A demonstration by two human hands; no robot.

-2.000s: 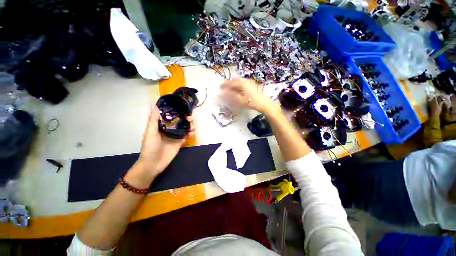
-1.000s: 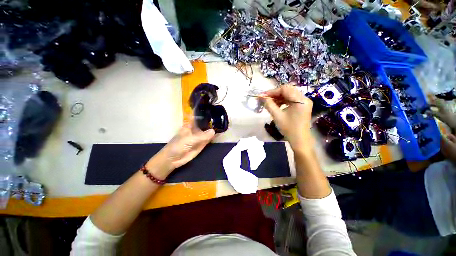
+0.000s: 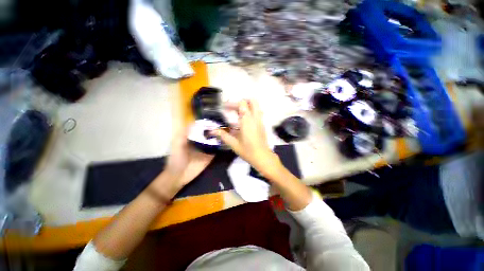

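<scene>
The frame is blurred. My left hand (image 3: 187,160) holds a black housing shell (image 3: 208,144) above the black mat strip (image 3: 124,179). A white square plate (image 3: 204,131) with a dark centre shows at the shell's opening. My right hand (image 3: 245,132) is over the shell with its fingers at the plate. Another black shell (image 3: 207,101) stands just behind, on the orange tape. A third black shell (image 3: 292,128) lies right of my right hand. The white cloth (image 3: 247,182) lies on the mat, partly hidden by my right wrist.
Assembled units (image 3: 363,112) cluster at right, beside blue plastic bins (image 3: 432,106). A heap of wired metal modules (image 3: 286,39) is at the back. Dark shell stock (image 3: 61,74) is back left, a large white piece (image 3: 159,45) near it. A wire ring (image 3: 69,125) lies left. A clear bag is far left.
My right hand has moved left from the bench behind the mat onto the shell in my left hand. A white plate now shows at the shell's opening. The view has shifted slightly.
</scene>
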